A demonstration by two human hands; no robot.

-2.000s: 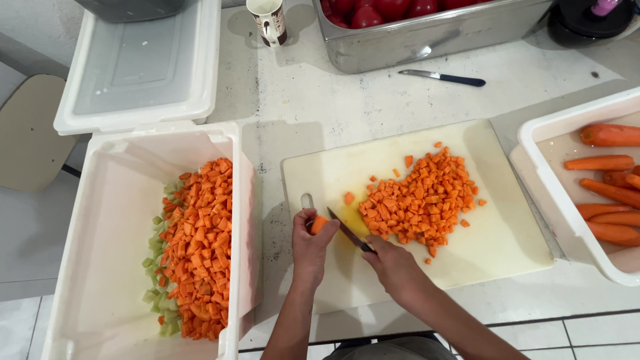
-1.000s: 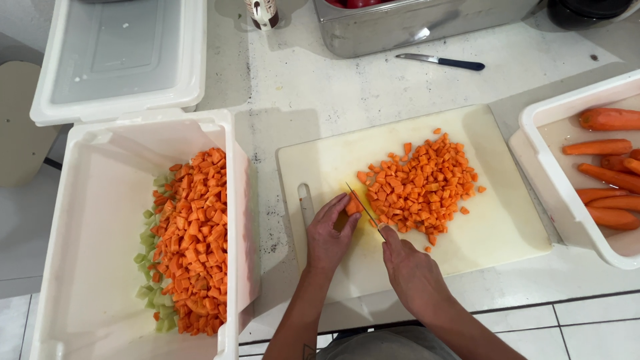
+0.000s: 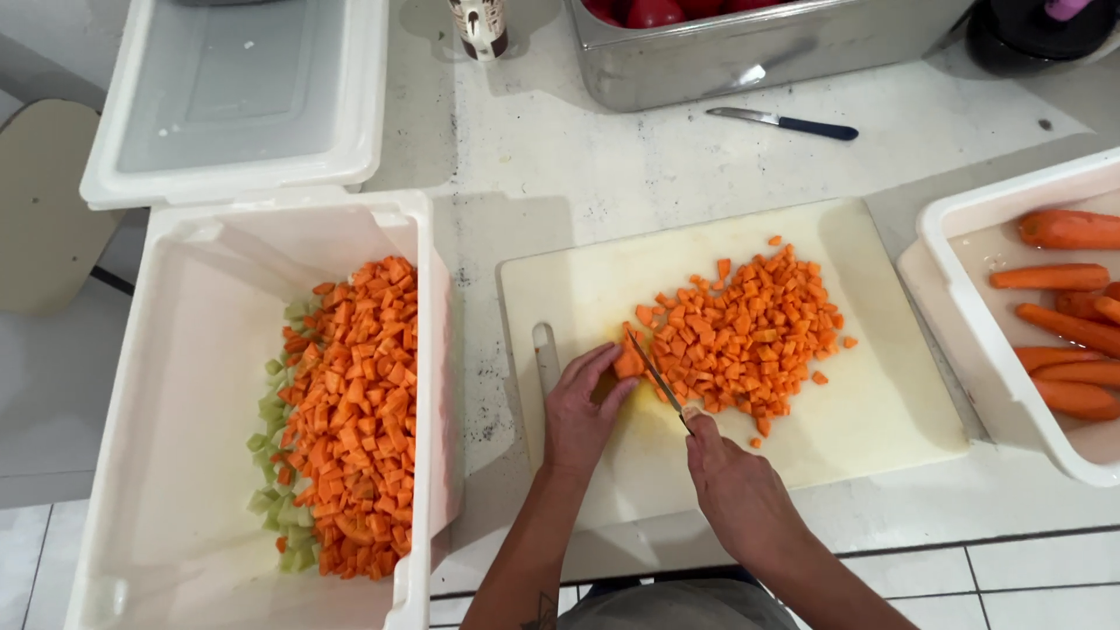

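Note:
On a white plastic cutting board [image 3: 875,437], my left hand [image 3: 582,407] pinches a short carrot piece [image 3: 627,360] between thumb and fingers. My right hand [image 3: 731,477] grips a kitchen knife [image 3: 658,372], its blade at the right side of that piece. A heap of diced carrot [image 3: 757,332] lies right of the blade, with a few loose bits around it. To the left, a deep white plastic bin [image 3: 175,394] holds more diced carrot [image 3: 359,420] over pale green vegetable cubes [image 3: 273,507].
Whole peeled carrots [image 3: 1072,328] lie in a white tub [image 3: 941,262] at right. Behind the board are a paring knife [image 3: 787,122], a steel pan [image 3: 700,61] of red produce and a patterned cup [image 3: 481,31]. A translucent lid [image 3: 236,96] rests behind the bin.
Two seconds ago the carrot piece was near the board's handle slot, with the knife beside it; both hands now have them closer to the diced heap.

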